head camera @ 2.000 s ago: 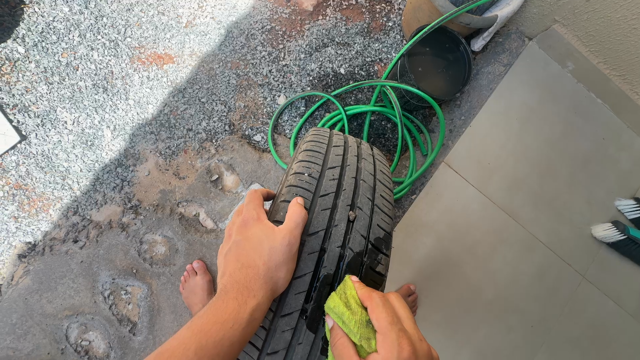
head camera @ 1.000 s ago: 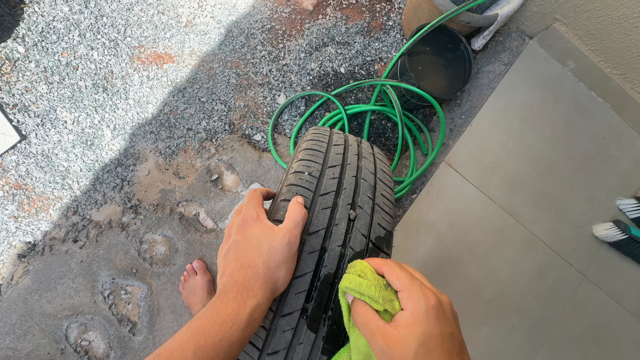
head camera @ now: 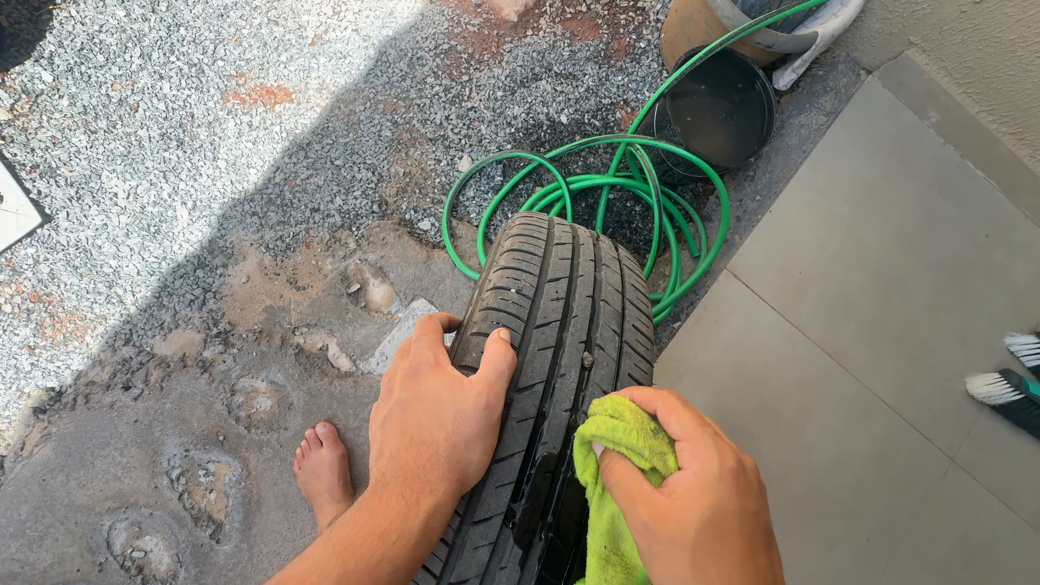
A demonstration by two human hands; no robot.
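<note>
A black rubber tire (head camera: 561, 301) stands upright on its tread in the lower middle, with a small stone in one groove and dark wet patches low on the tread. My left hand (head camera: 439, 398) grips the tire's left edge, thumb on the tread and fingers over the sidewall. Bunched in my right hand (head camera: 699, 487) is a yellow-green microfiber cloth (head camera: 609, 528), stained in places, which lies against the right edge of the tire and hangs down. The tire's lower part and right sidewall are largely hidden.
Beyond the tire lies a coiled green garden hose (head camera: 719, 223), beside a black bucket (head camera: 715, 110) of murky water. Two brushes (head camera: 1003, 390) rest on the grey floor tiles (head camera: 861, 268) at right. My bare foot (head camera: 323, 471) is on rough concrete; gravel (head camera: 162, 122) spreads at upper left.
My right hand and the cloth have moved right, from the lower tread to the tire's right edge, and more of the cloth now shows. The left hand has stayed in place.
</note>
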